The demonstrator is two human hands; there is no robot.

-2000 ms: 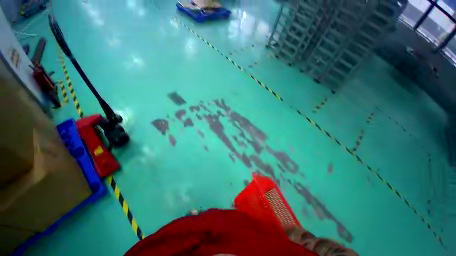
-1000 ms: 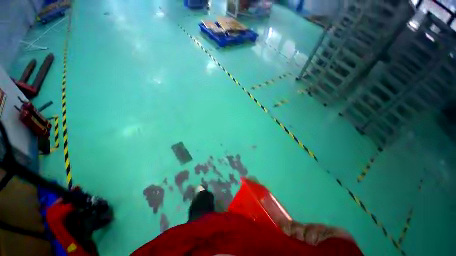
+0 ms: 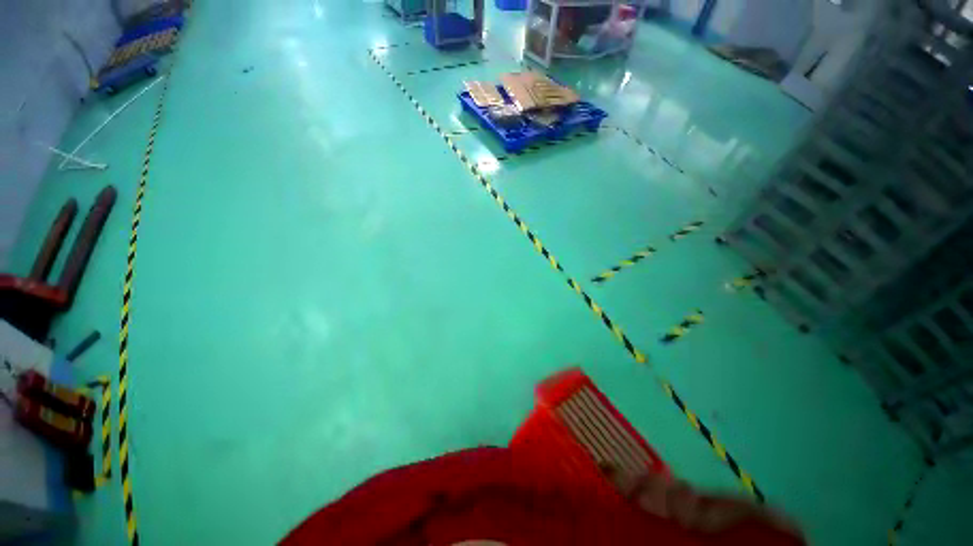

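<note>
A red plastic basket (image 3: pixel 581 432) with slotted sides is at the bottom, right of centre, tilted beside my red-clothed body. My right hand (image 3: pixel 694 503) is at its right side, blurred, gripping the basket's edge. Its fingers are partly hidden and the basket's inside does not show clearly. My left hand is not in view.
Blue pallet (image 3: pixel 533 130) with flat cardboard ahead. Grey metal racks (image 3: pixel 854 203) stand at right. Pallet-truck forks (image 3: pixel 80 251) and a red-yellow machine (image 3: pixel 56 411) are at left. Yellow-black tape (image 3: pixel 544 251) lines the green floor. A blue trolley (image 3: pixel 139 55) is at far left.
The view has moved forward along the lane. The pallet truck beside the boxes, the dark floor patches and my shoe have left view. The basket stays in my right hand.
</note>
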